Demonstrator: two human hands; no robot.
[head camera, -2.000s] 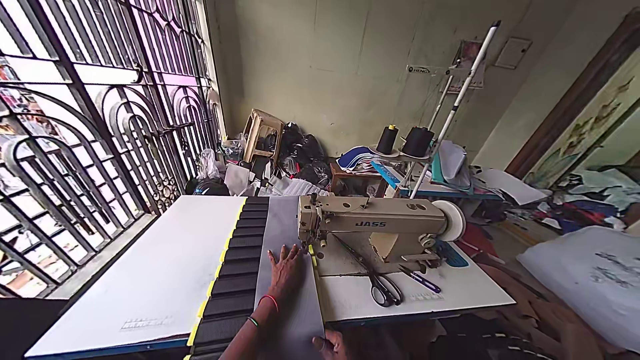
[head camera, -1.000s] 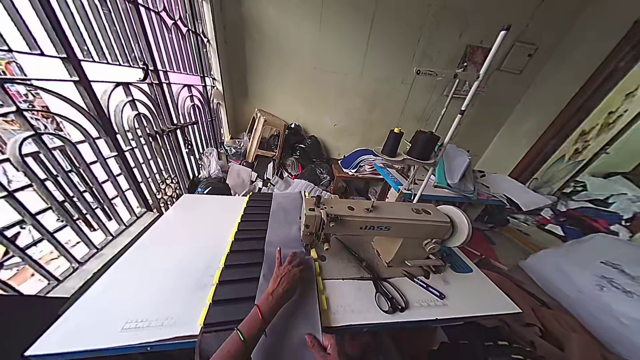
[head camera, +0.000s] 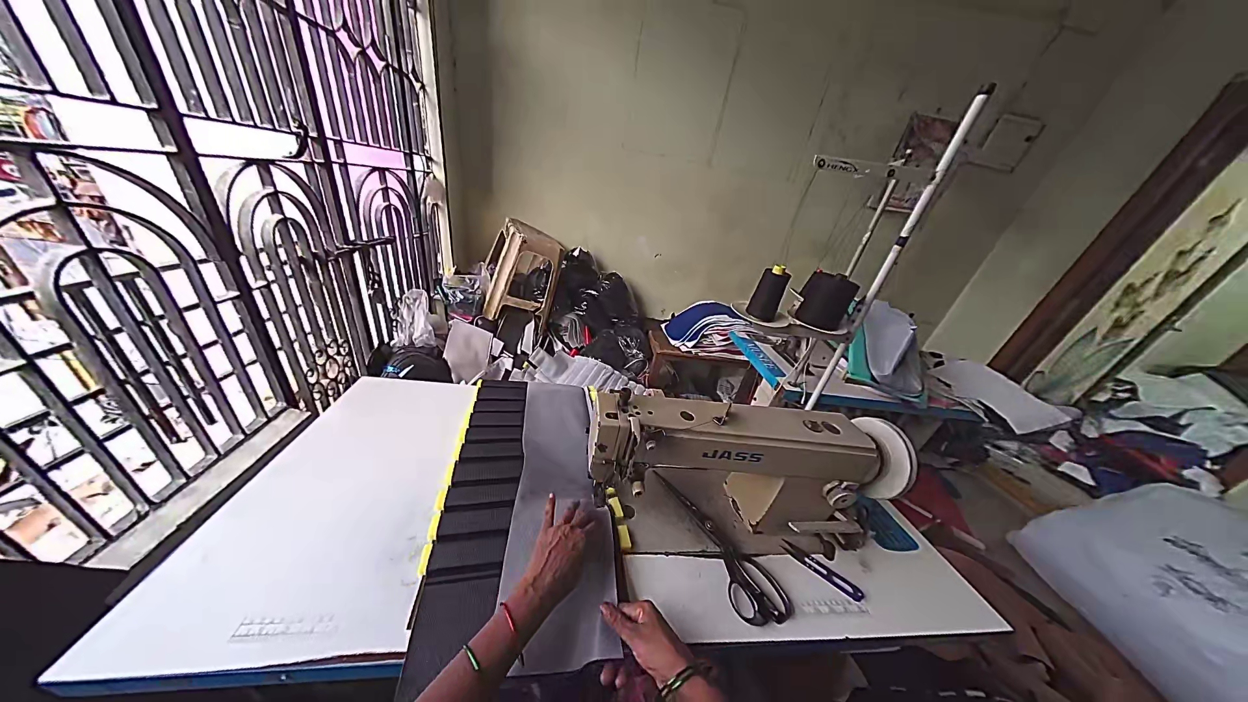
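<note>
A grey fabric strip (head camera: 556, 448) lies lengthwise over black pleated fabric (head camera: 478, 487) with a yellow left edge. My left hand (head camera: 561, 556) rests on the grey strip with its fingers spread, just left of and below the needle area. Lower down, my right hand (head camera: 648, 634) pinches the strip's right edge between thumb and fingers. Beside the strip stands a beige Jass sewing machine (head camera: 741, 444); small yellow pieces (head camera: 620, 522) show near its needle area, whose needle is too small to make out. Black scissors (head camera: 746, 580) and a dark thread snipper (head camera: 829, 570) lie on the machine's table.
The white tabletop (head camera: 273, 507) extends left toward a metal window grille (head camera: 283, 224). Behind the machine are black thread cones (head camera: 827, 300), a thread stand (head camera: 907, 234), a tilted plastic stool (head camera: 522, 268) and black bags (head camera: 595, 302). A large white sack (head camera: 1141, 575) lies at right.
My left hand's fingers are drawn closer together than one second ago, apart from the index finger. My right hand has come further into view at the strip's edge.
</note>
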